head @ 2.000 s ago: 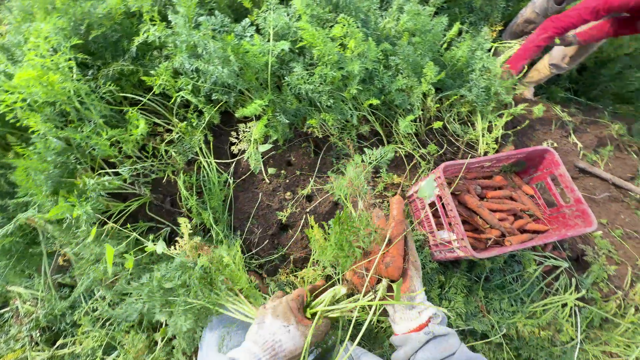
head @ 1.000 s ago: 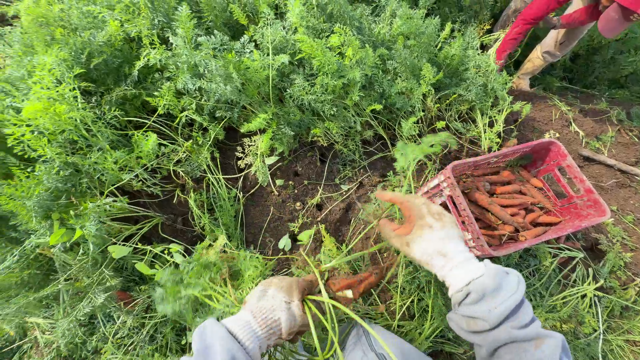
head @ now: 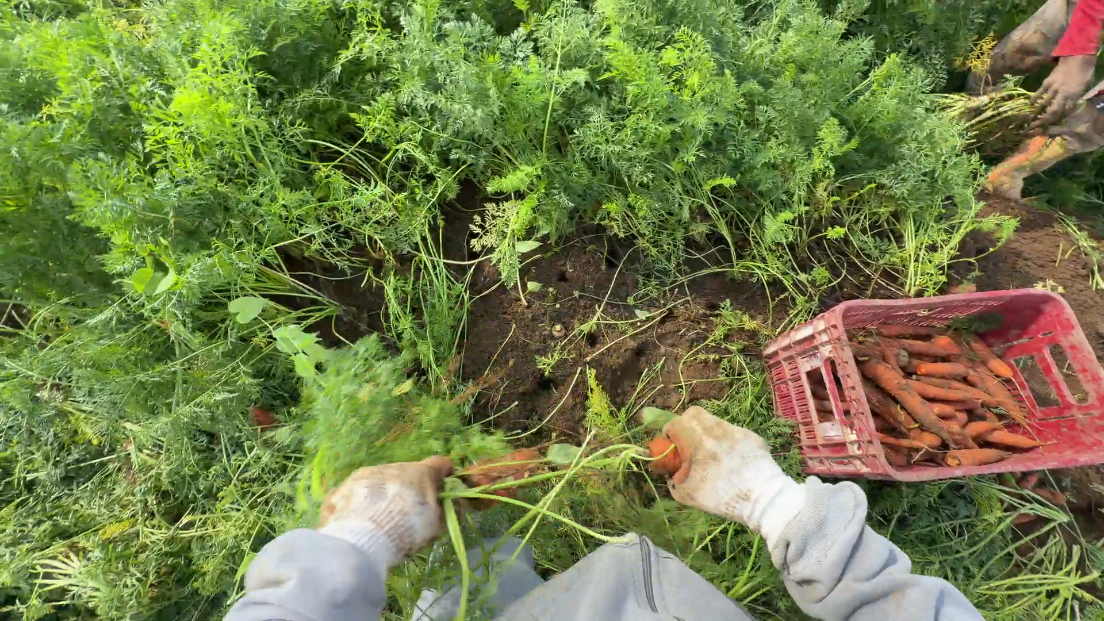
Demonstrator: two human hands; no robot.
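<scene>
My left hand point(head: 392, 504), in a soiled white knit glove, is closed around a bunch of carrot tops point(head: 379, 414), whose leaves are blurred. Green stems stretch from it toward my right hand point(head: 720, 461), also gloved. That hand grips the top end of a carrot point(head: 664, 455), most of it hidden by the fingers. Between the two hands, another soil-covered carrot point(head: 504, 468) lies partly behind the stems. Right of my right hand stands a red plastic crate point(head: 940, 308), tilted, with many carrots point(head: 918, 401) inside.
Dense carrot foliage point(head: 621, 129) grows across the far side. Dug soil point(head: 552, 345) with small holes lies ahead of my hands. Pulled greens point(head: 147, 483) cover the ground at left. A co-worker's hand point(head: 1063, 89) holds stems at the upper right.
My right hand, seen with fingers spread one second ago, is now closed on a carrot. Two seconds ago it held several carrots beside the crate. The co-worker's hand has come into view.
</scene>
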